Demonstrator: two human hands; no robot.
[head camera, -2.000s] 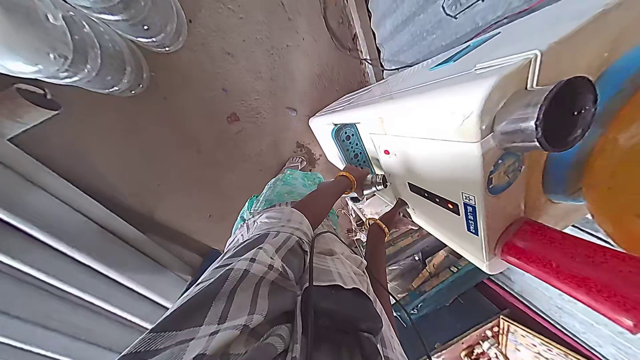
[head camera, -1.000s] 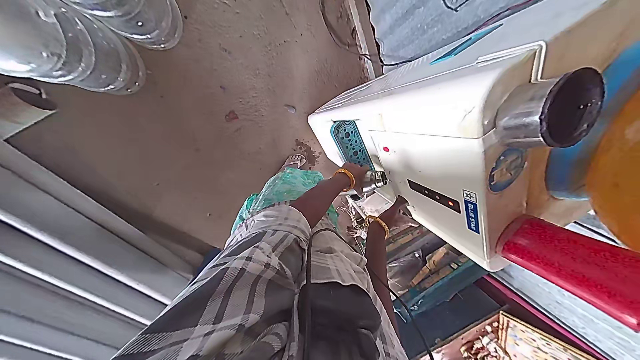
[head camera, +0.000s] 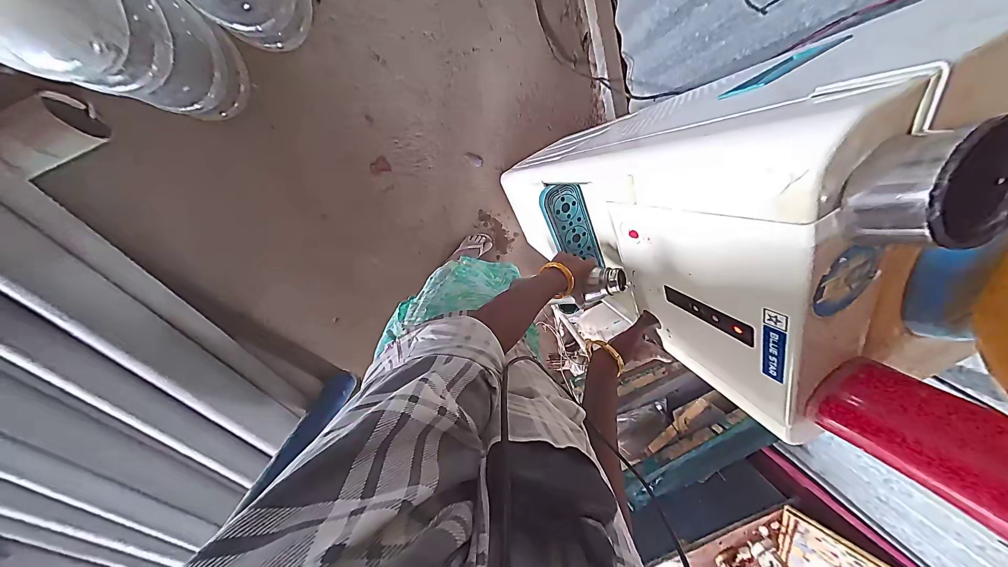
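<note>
A white water dispenser (head camera: 732, 228) with a blue drip tray (head camera: 568, 220) fills the right side. My left hand (head camera: 576, 276), with a yellow bangle at its wrist, is closed around a shiny metal bottle (head camera: 605, 281), whose open mouth faces the dispenser's front. My right hand (head camera: 636, 339), also with a bangle, is at the dispenser's front edge below the bottle; whether its fingers press or grip something there cannot be made out. On the dispenser's top stand a steel container (head camera: 890, 189) and a red cylindrical container (head camera: 906, 433).
Large clear plastic water jars (head camera: 181, 55) stand at the upper left, near a pale pipe-like object (head camera: 47, 134). Grey corrugated sheeting (head camera: 102, 378) lies along the left. A shelf (head camera: 685, 457) with wooden pieces is beyond my right arm. A dark cable (head camera: 622, 457) hangs across my front.
</note>
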